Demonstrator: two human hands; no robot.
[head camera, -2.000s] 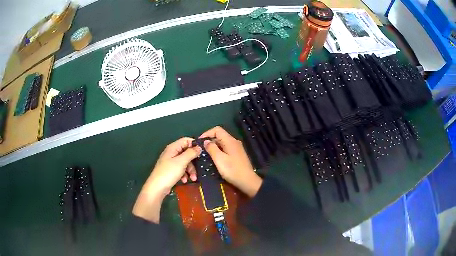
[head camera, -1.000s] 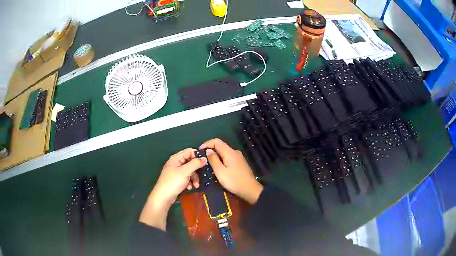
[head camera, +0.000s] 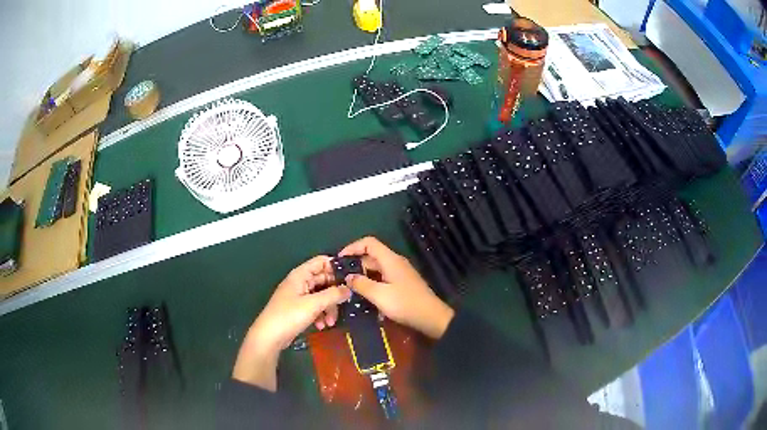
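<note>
A black remote control (head camera: 357, 306) with small white-marked buttons lies lengthwise in front of me, its far end between my hands. My left hand (head camera: 294, 309) grips its left side, thumb on the upper face. My right hand (head camera: 395, 290) grips its right side, thumb also on the face. The near end of the remote lies at a yellow frame (head camera: 389, 366), which it mostly covers. A blue strip with pale parts (head camera: 385, 396) extends below the frame. A reddish-brown base board (head camera: 334, 369) lies underneath.
Stacked remotes (head camera: 538, 180) fill the right, with a shorter row (head camera: 580, 277) in front. A few remotes (head camera: 147, 348) lie at left. Behind the pale strip (head camera: 219, 233) are a white fan (head camera: 230, 157), a dark flat box (head camera: 357, 161) and an orange-brown bottle (head camera: 518, 71).
The camera view has shifted, so the bench items sit lower in the picture. My thumbs have moved from the remote's far end slightly down its face. The remote is still held at the yellow frame.
</note>
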